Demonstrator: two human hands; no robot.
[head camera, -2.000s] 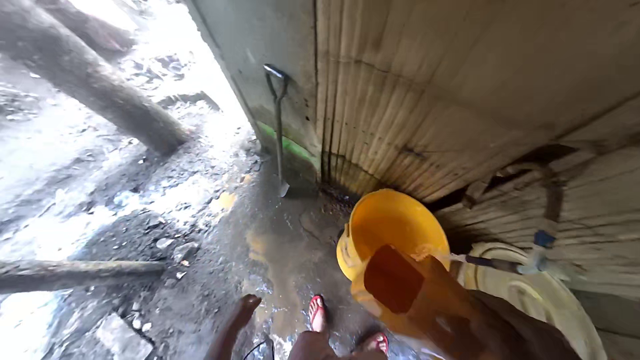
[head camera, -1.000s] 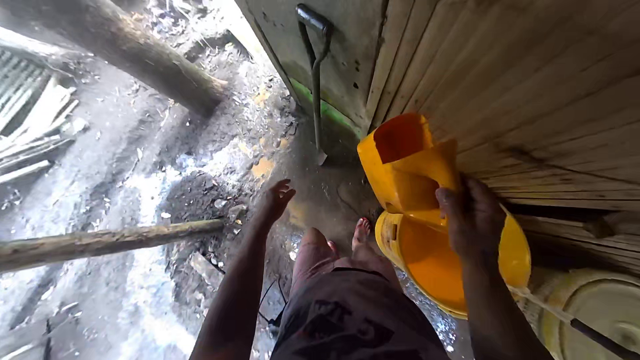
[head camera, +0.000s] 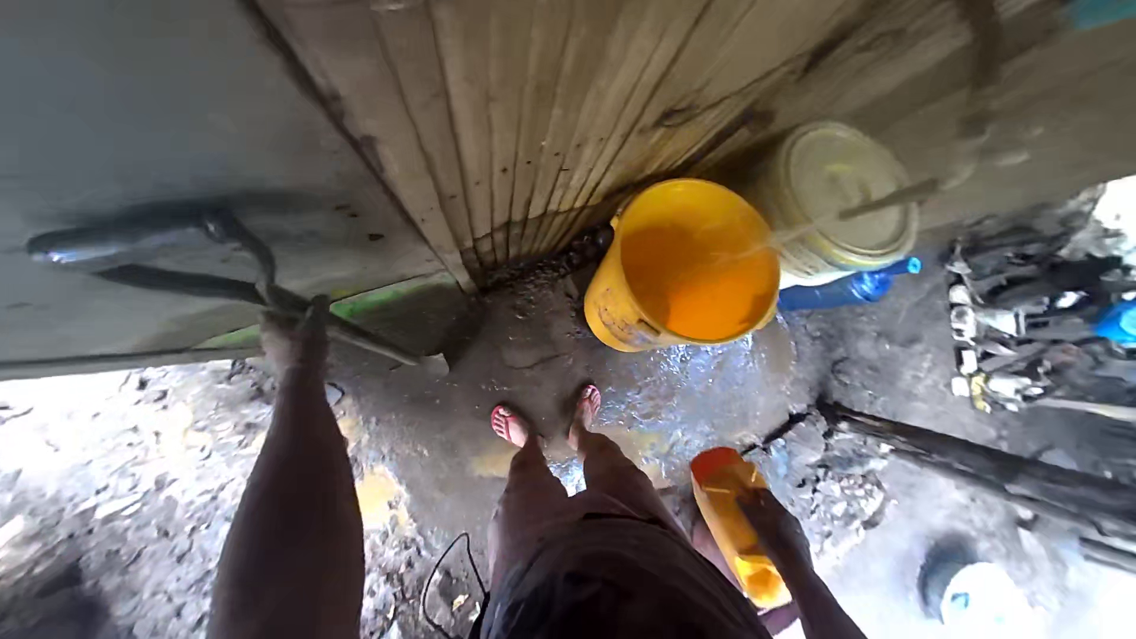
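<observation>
My left hand (head camera: 297, 342) is at the lower shaft of a shovel (head camera: 293, 302) that leans on the grey wall, its D-handle up at the left; the fingers look wrapped round the shaft, though blur hides the grip. In my right hand (head camera: 774, 524) is a yellow-orange plastic container (head camera: 732, 510) with an open top, low at my right side. A yellow bucket (head camera: 612, 297) stands by the plank wall, and a stream of water from a pipe (head camera: 887, 200) falls into it.
Beside the bucket stand a lidded pale drum (head camera: 848, 191) and a blue plastic bottle (head camera: 839, 291) lying down. A wooden pole (head camera: 976, 461) lies at the right, near a white bucket (head camera: 981, 599). The floor (head camera: 532, 364) is wet; rubble lies at the left.
My left hand has moved to the shovel. My right hand has carried the yellow-orange container from above the bucket down to my right side. The view has turned a lot.
</observation>
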